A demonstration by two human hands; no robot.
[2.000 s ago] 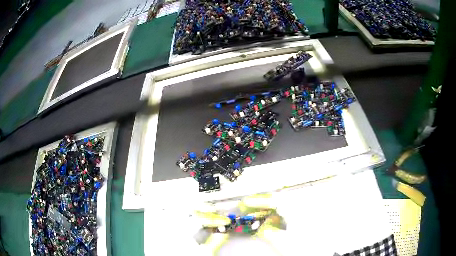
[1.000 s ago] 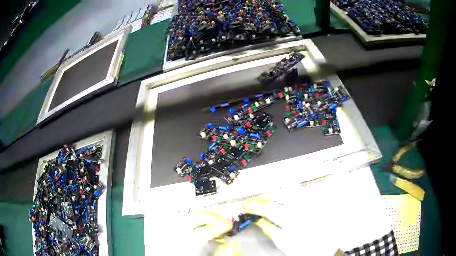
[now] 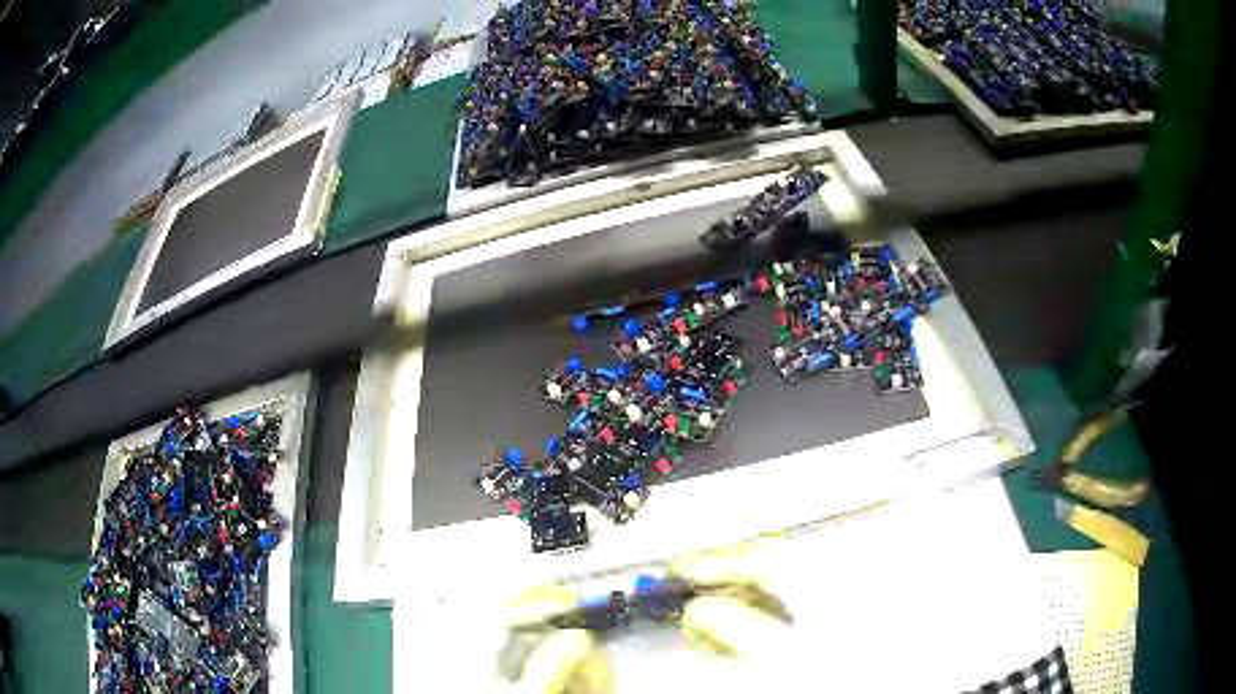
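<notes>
A small circuit board [image 3: 634,599] with blue parts is held level between my two hands at the bottom middle, over the bright white work surface [image 3: 881,576]. My left hand [image 3: 549,630], in a glove with yellow fingers, grips its left end. My right hand [image 3: 732,621], gloved the same way, grips its right end. Both hands are blurred and their lower parts wash out in the glare. The centre tray [image 3: 386,475] lies just beyond, with boards [image 3: 637,407] loosely grouped in its middle and right side.
A smaller tray [image 3: 301,542] heaped with boards is at left. A bare grey tray [image 3: 224,224] is back left. Piled boards [image 3: 624,82] stand behind the centre tray, more [image 3: 1030,54] at far right. A green post [image 3: 1168,203], yellow perforated pad [image 3: 1084,610] and checked cloth [image 3: 1030,675] are at right.
The held board was tilted between the hands and is now level and more visible, with the fingers further apart. The trays sit slightly lower in view; their boards look unchanged.
</notes>
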